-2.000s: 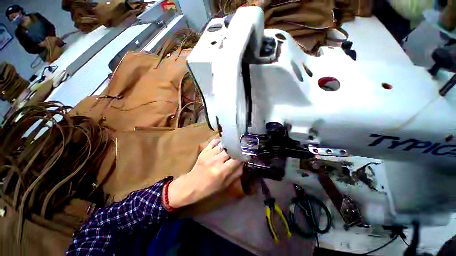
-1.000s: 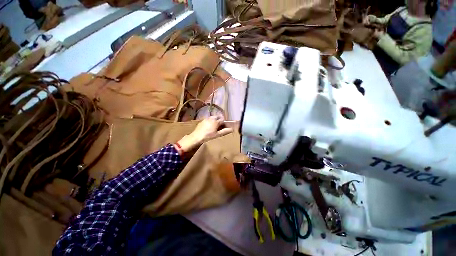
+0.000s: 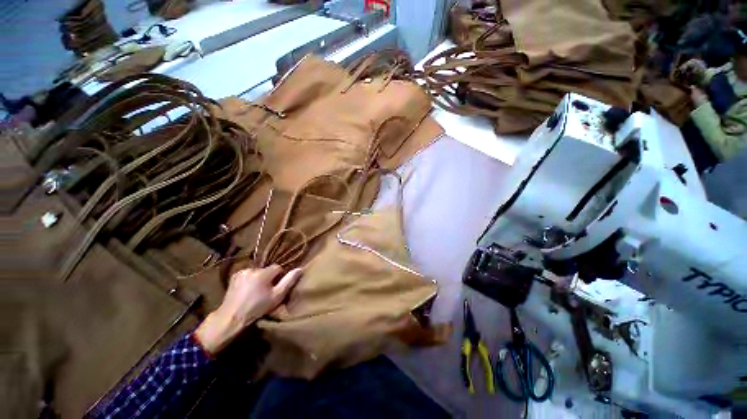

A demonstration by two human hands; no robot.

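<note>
A tan-brown bag piece point(image 3: 360, 282) with a pale edge line lies crumpled in front of me, on the left of the sewing machine point(image 3: 565, 164) and apart from its needle area. My left hand point(image 3: 254, 299) is shut on the bag piece at its left side, just below a narrow looped strap point(image 3: 315, 192). My right hand is not visible. The machine's dark cylinder arm end point(image 3: 497, 274) shows with no fabric on it.
Yellow-handled pliers point(image 3: 477, 360) and teal-handled scissors point(image 3: 525, 370) lie below the cylinder arm. A heap of brown straps point(image 3: 164, 164) is at left. A larger tan bag body point(image 3: 328, 106) lies behind. More brown bags point(image 3: 565, 57) are stacked at the back. A person's sleeve point(image 3: 721, 114) shows at far right.
My left hand has moved left and towards me, drawing the bag piece away from the machine. The view has shifted left, so the machine stands further right.
</note>
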